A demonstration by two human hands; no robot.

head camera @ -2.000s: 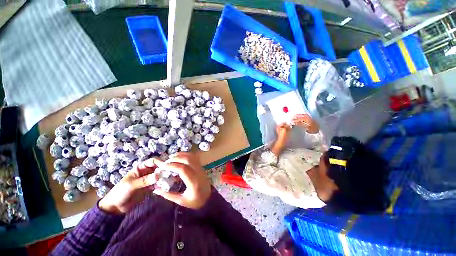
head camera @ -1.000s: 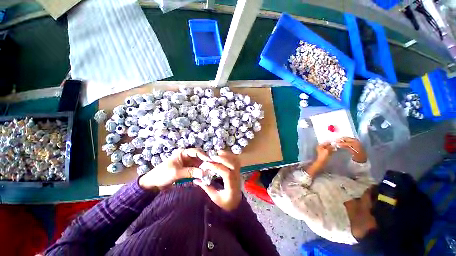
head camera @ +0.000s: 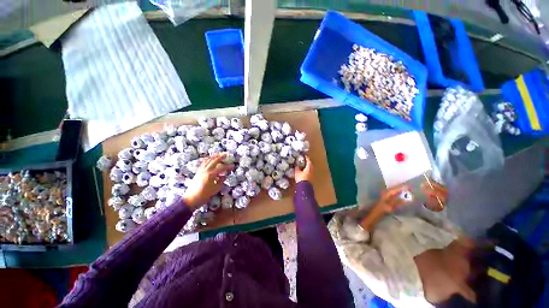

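Many round white-grey craft pieces (head camera: 180,157) with dark holes lie heaped on a brown cardboard sheet (head camera: 324,171). My left hand (head camera: 206,180) is over the middle of the heap, fingertips among the pieces; whether it grips one cannot be told. My right hand (head camera: 304,170) is at the heap's right edge, with its fingertips around one round piece (head camera: 301,161).
A black tray (head camera: 71,204) of mixed parts stands left, a dark flat case (head camera: 70,139) behind it. Beyond are a white sheet (head camera: 120,66), small blue tray (head camera: 227,57), pale post (head camera: 257,57) and large blue bin (head camera: 319,57). A person (head camera: 391,240) works at right, near a clear bag (head camera: 466,144).
My hands have parted from in front of my chest, where they held a piece together, and reached forward to the heap. The view has shifted. The neighbour's hands have moved apart.
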